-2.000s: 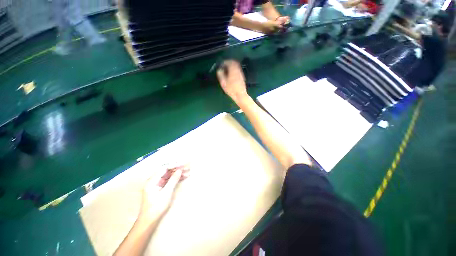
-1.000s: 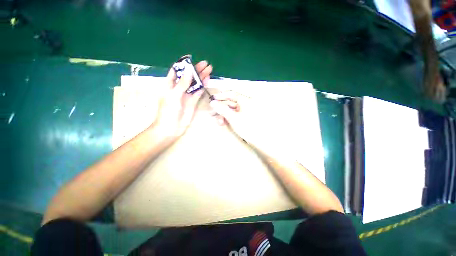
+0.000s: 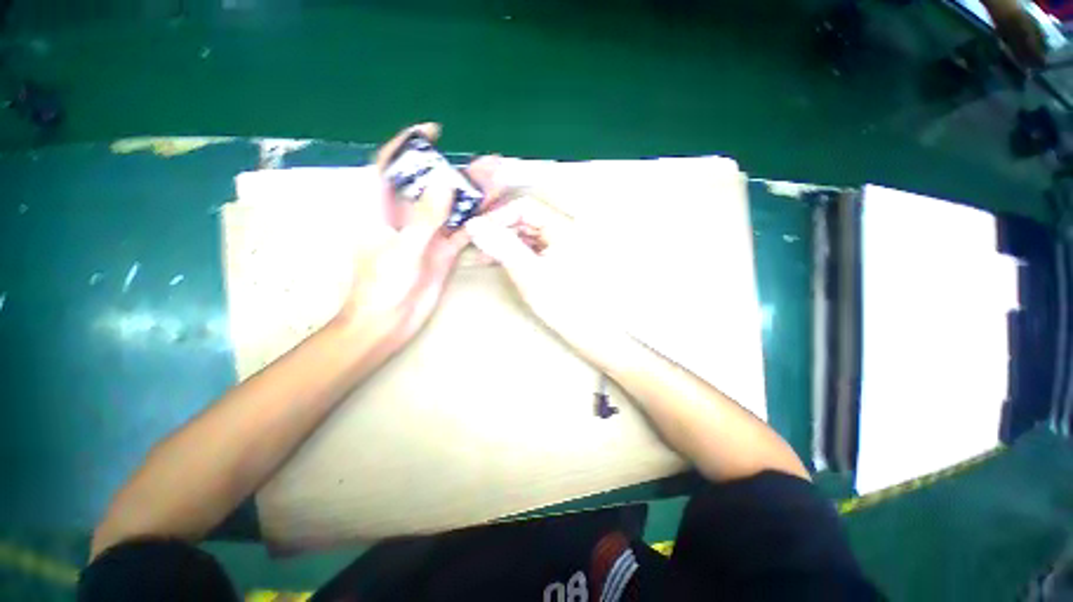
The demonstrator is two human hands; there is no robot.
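Observation:
My left hand (image 3: 406, 253) holds an open black housing (image 3: 433, 182) with a pale circuit board inside, above the back left part of the tan cardboard sheet (image 3: 494, 412). The open side faces up. My right hand (image 3: 518, 241) is at the housing's near right end, with its fingertips pinched together. What the fingertips pinch is too small and blurred to tell. A small dark cable plug (image 3: 605, 406) on a thin cord lies on the cardboard beside my right forearm.
A green bench (image 3: 118, 294) surrounds the cardboard, with dark units (image 3: 38, 106) beyond it at the back left. A white-topped stack of boards (image 3: 930, 341) with dark edges is at the right. Part of another person's arm (image 3: 1014, 29) shows at the upper right corner.
The view turned down to the cardboard. My right hand came back from the far bench area to the housing in my left hand. The small plug now shows beside my right forearm.

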